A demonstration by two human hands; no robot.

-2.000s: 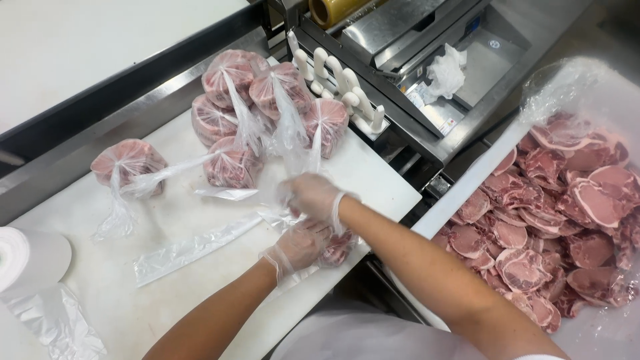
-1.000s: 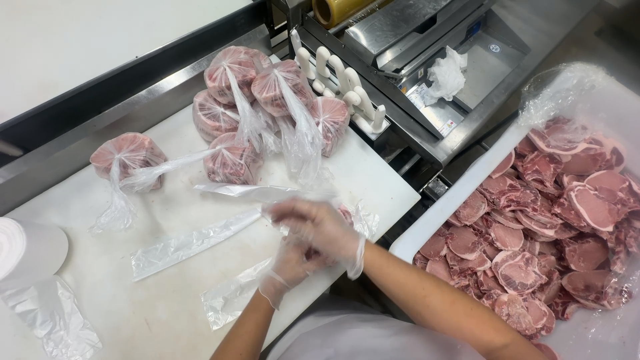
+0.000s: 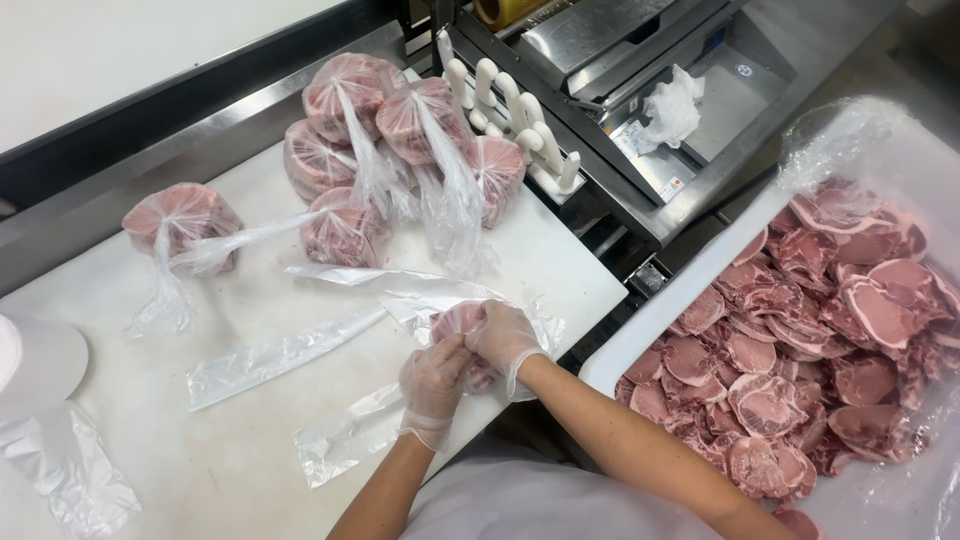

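My left hand (image 3: 433, 382) and my right hand (image 3: 506, 334), both in clear disposable gloves, meet at the near edge of the white cutting board (image 3: 247, 442). Their fingertips pinch together over a bagged portion of meat (image 3: 456, 321); the pinched part is hidden by the fingers. Flat clear plastic bags (image 3: 285, 356) lie beside and under the hands, one (image 3: 349, 435) just left of my left hand. Beyond them sit several knotted bags of meat (image 3: 349, 94) with twisted tails, and one more (image 3: 182, 221) stands apart at the left.
A white tub (image 3: 607, 367) at the right holds a heap of raw pork chops (image 3: 769, 405). Behind the board are a rack of white-handled knives (image 3: 525, 120) and a metal wrapping machine (image 3: 600, 45) with crumpled plastic (image 3: 673, 105). A roll of bags (image 3: 45, 360) stands at the left.
My hands were crossed over each other a second ago; now their fingertips meet side by side at the bagged meat, more of which shows. The knotted bags have stayed in place.
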